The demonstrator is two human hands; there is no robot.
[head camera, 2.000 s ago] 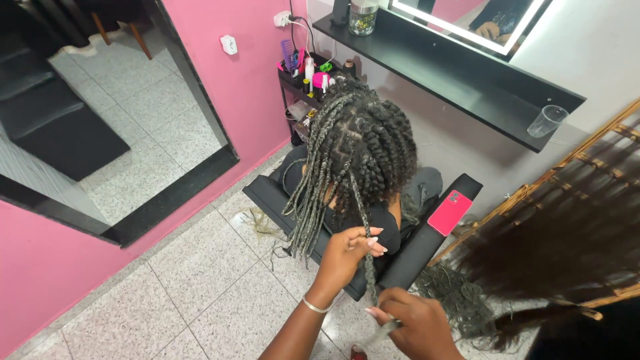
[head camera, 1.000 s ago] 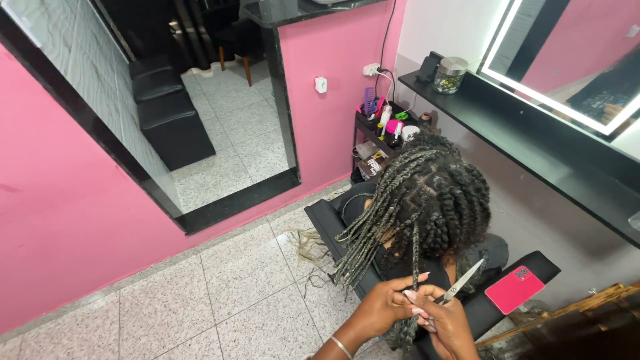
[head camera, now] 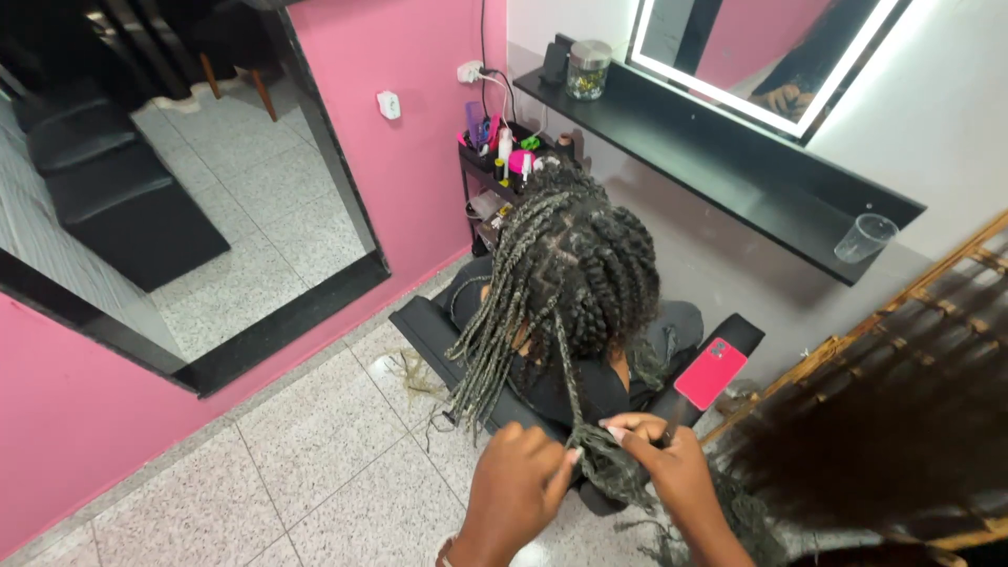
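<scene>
A seated person's head of hair [head camera: 579, 252] is at the middle, with thin grey braids [head camera: 504, 315] hanging on the left and thick dark twists [head camera: 626, 283] on the right. One grey braid [head camera: 568, 366] runs down toward my hands and ends in loose grey strands [head camera: 618, 465]. My left hand [head camera: 524, 480] pinches that braid near its lower end between thumb and fingers. At the right of the braid, my right hand [head camera: 657, 449] grips some of the loose strands with its fingertips. A dark, blurred thing shows by its fingers; the scissors cannot be made out clearly.
A pink phone [head camera: 711, 373] lies on the black armrest [head camera: 748, 335]. Beyond the head stands a black cart [head camera: 480, 161] with bottles and combs. A black shelf [head camera: 709, 169] holds a glass jar [head camera: 588, 71] and a clear cup [head camera: 865, 238]. Dark hair [head camera: 850, 449] hangs on a rack at right.
The scissors seen in my right hand one second ago no longer show plainly. The braid's lower end is now spread into loose strands, and my hands are farther apart. The view has swung right.
</scene>
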